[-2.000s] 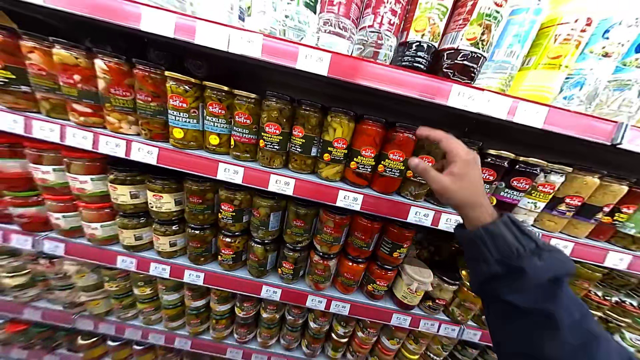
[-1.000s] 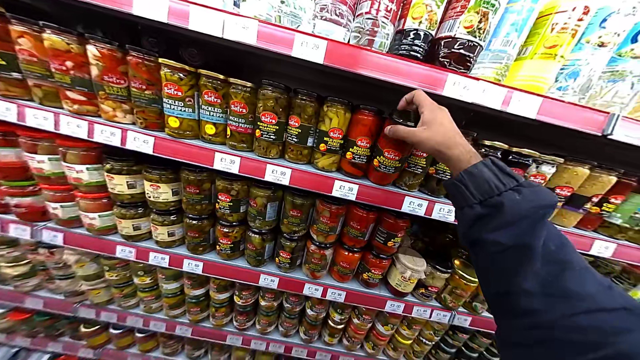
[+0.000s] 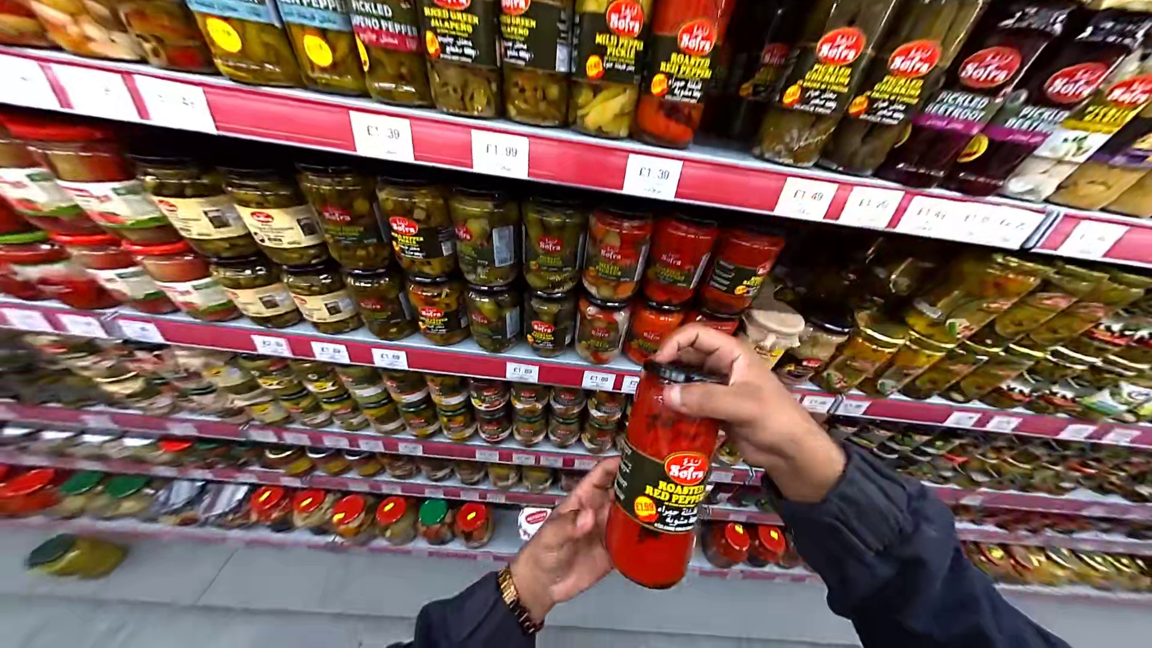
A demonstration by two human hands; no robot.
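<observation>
A tall glass jar of roasted red peppers [image 3: 661,490] is held upright, slightly tilted, in front of the shelves. My right hand [image 3: 751,405] grips it by the black lid and neck, thumb in front. On its left side, my left hand [image 3: 576,531] has its fingers at the glass, partly hidden behind the jar; whether they bear any of its weight I cannot tell. A similar red pepper jar [image 3: 684,72] stands on the upper shelf, with a dark gap to its right.
Pickle jars [image 3: 405,229] fill the middle shelf in two layers. The red shelf edge [image 3: 576,171] with price tags runs across the view. More jars [image 3: 391,517] stand on the bottom shelf, and one green-lidded jar [image 3: 76,556] is at the lower left by the grey floor [image 3: 270,585].
My right hand has taken a red pepper jar from the upper shelf and brought it down and closer. My left hand has come into view beside it. The view has tilted down.
</observation>
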